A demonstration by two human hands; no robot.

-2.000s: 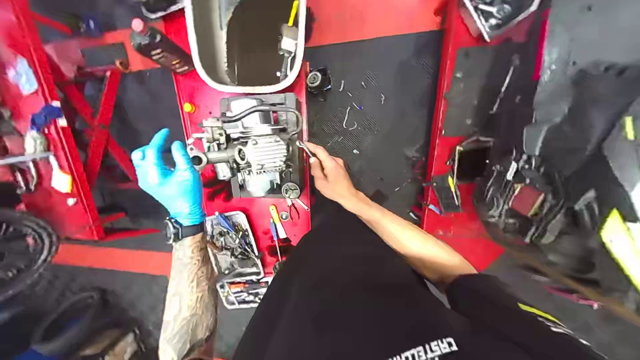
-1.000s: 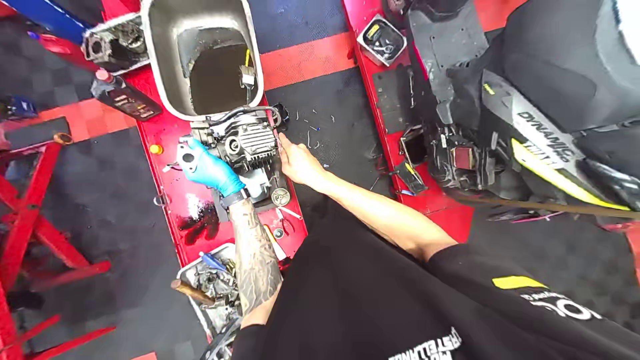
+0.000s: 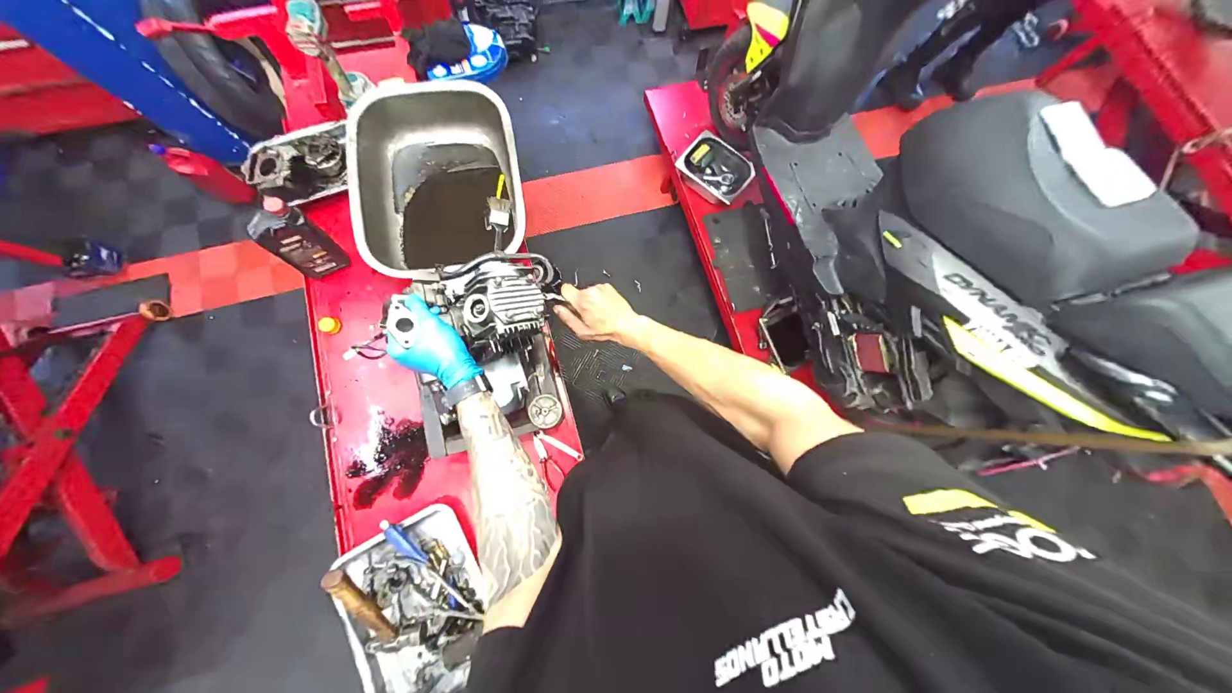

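Note:
A small finned engine (image 3: 500, 306) rests on the red bench (image 3: 337, 404). My left hand (image 3: 423, 339), in a blue glove, is closed around a metal pipe flange at the engine's left side. At the right side of the fins my bare right hand (image 3: 595, 312) has its fingers bent against the engine's edge; whether a tool is between them cannot be seen clearly. Directly behind the engine stands a deep metal basin (image 3: 364, 183) with dark liquid and a brush (image 3: 499, 214) in it. A round metal part (image 3: 545, 411) lies in front of the engine.
A tray of tools and parts (image 3: 448, 520) sits at the bench's near end, with a wooden handle (image 3: 358, 604) across it. A dark bottle (image 3: 298, 245) lies left of the basin, near a yellow cap (image 3: 329, 325). Dark fluid (image 3: 390, 462) stains the bench. A scooter (image 3: 1001, 318) stands at right.
My left hand, raised apart from the engine two seconds ago, has come down onto its left side. The right hand stays at the engine's right side. The view has shifted.

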